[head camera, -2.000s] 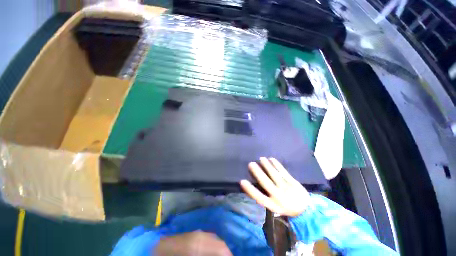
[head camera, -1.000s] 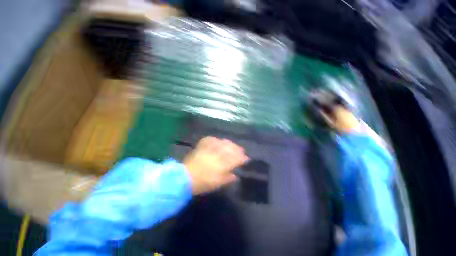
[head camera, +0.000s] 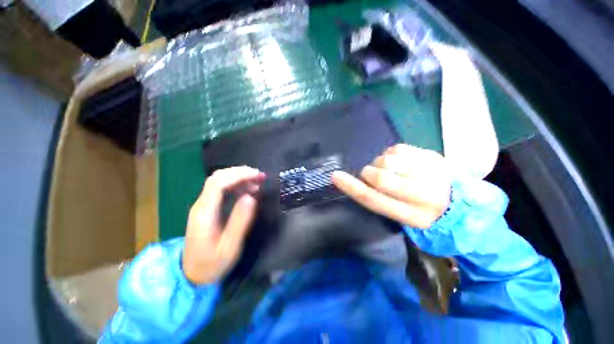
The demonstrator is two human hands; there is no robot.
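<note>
A black back cover (head camera: 256, 144) lies across the bench's near side and towards my lap. A dark rating label (head camera: 310, 183) with white print is on the middle of the cover. My right hand (head camera: 404, 185) has its index fingertip on the label's right end, with the other fingers curled. My left hand (head camera: 225, 222) is over the cover's left part, thumb and index finger apart near the label's left end, and I see nothing in it. The cover's near part is blurred.
An open brown parts carton (head camera: 101, 201) with black covers inside stands at the left. A clear air-column bag (head camera: 235, 80) lies on the green bench mat (head camera: 336, 40). A small black box (head camera: 373, 50) with crumpled clear plastic and a white sticker strip (head camera: 464, 107) are at the far right.
My right hand has come back from the small black box to the cover. My left hand has moved left and nearer. The printed label now shows on the cover. The view has turned.
</note>
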